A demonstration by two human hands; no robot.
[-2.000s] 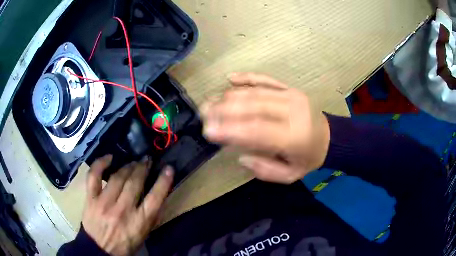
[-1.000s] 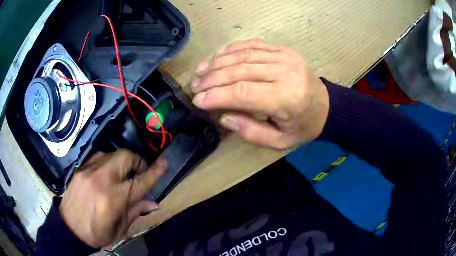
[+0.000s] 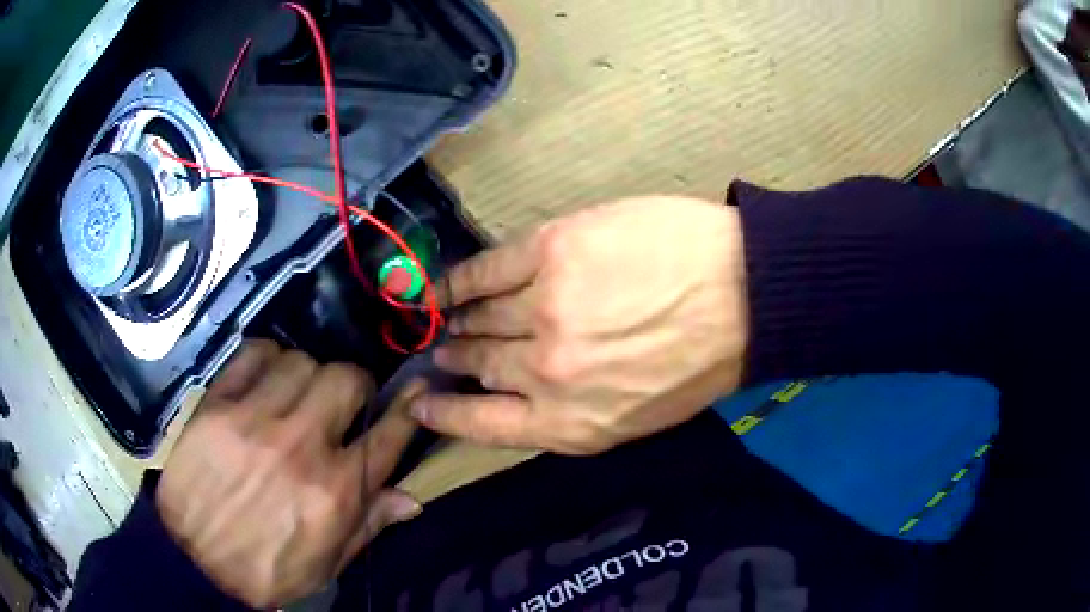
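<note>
The black rear cabinet shell [image 3: 323,311] lies open on the cardboard. The black front shell [image 3: 412,102] lies beside it and holds the speaker driver [image 3: 114,227]. Red wires [image 3: 338,155] loop from the driver into the cabinet, near a green ring with a red centre [image 3: 400,279]. My left hand [image 3: 269,466] is at the near wall, index finger over it and thumb outside. My right hand [image 3: 586,329] reaches over the right side, fingertips down inside, close to my left index finger. My hands cover the near right corner; whether they hold anything there is hidden.
A ribbed tan cardboard cover [image 3: 741,96] lies under the work. A pale edge rail [image 3: 48,120] and a dark green surface [image 3: 30,42] run along the left. A blue floor with yellow-black tape [image 3: 873,442] shows below my right sleeve. Pale cloth is at the upper right.
My right hand has come down and left from above the cabinet's right side into its near right corner. The flat black piece seen along the near wall is now mostly covered.
</note>
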